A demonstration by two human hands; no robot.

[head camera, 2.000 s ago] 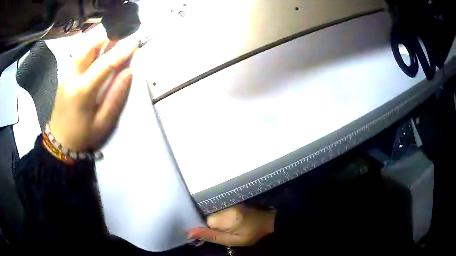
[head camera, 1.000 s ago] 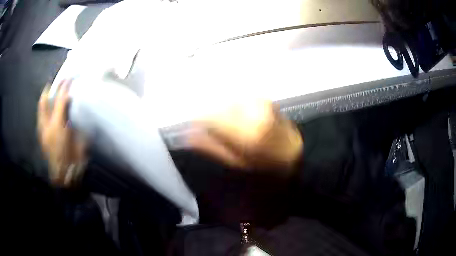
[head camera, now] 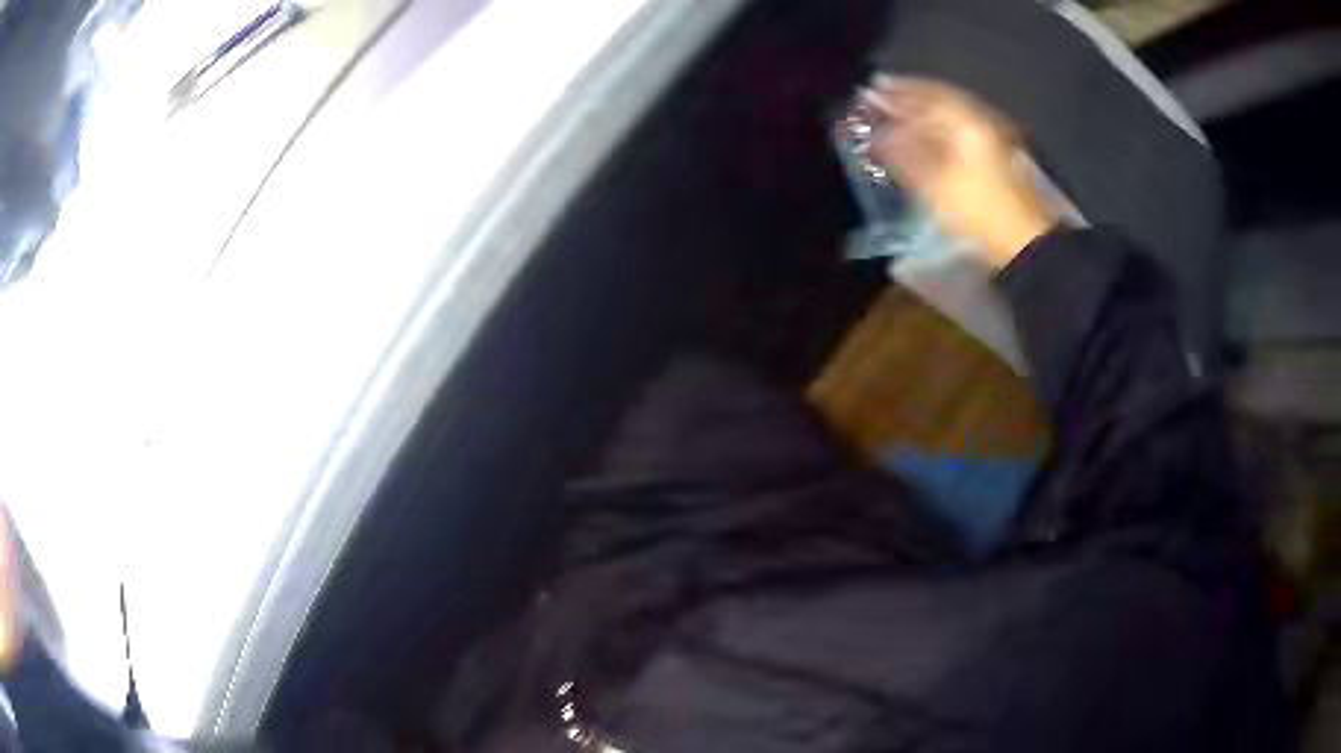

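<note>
My right hand [head camera: 963,165], blurred, is at the upper right over crumpled clear plastic [head camera: 882,213], beside a dark grey layered piece, perhaps cut fabric [head camera: 1125,140]. Its fingertips are bent near the plastic; whether they grip anything cannot be told. My left hand [head camera: 8,589] is cut off by the left edge, with only a sliver showing over the overexposed white tabletop [head camera: 265,368]. What it holds is hidden. The pale panel cannot be made out clearly.
A slim silver and purple tool, perhaps snips [head camera: 235,56], lies on the machine bed at the upper left. The grey table edge [head camera: 405,346] curves across the left half. A pale block [head camera: 963,302], brown board [head camera: 934,383] and blue item [head camera: 963,493] lie below my right hand.
The view has swung right. My right hand has moved from the near table edge to the plastic at the right. My left hand and the pale panel have largely left the picture.
</note>
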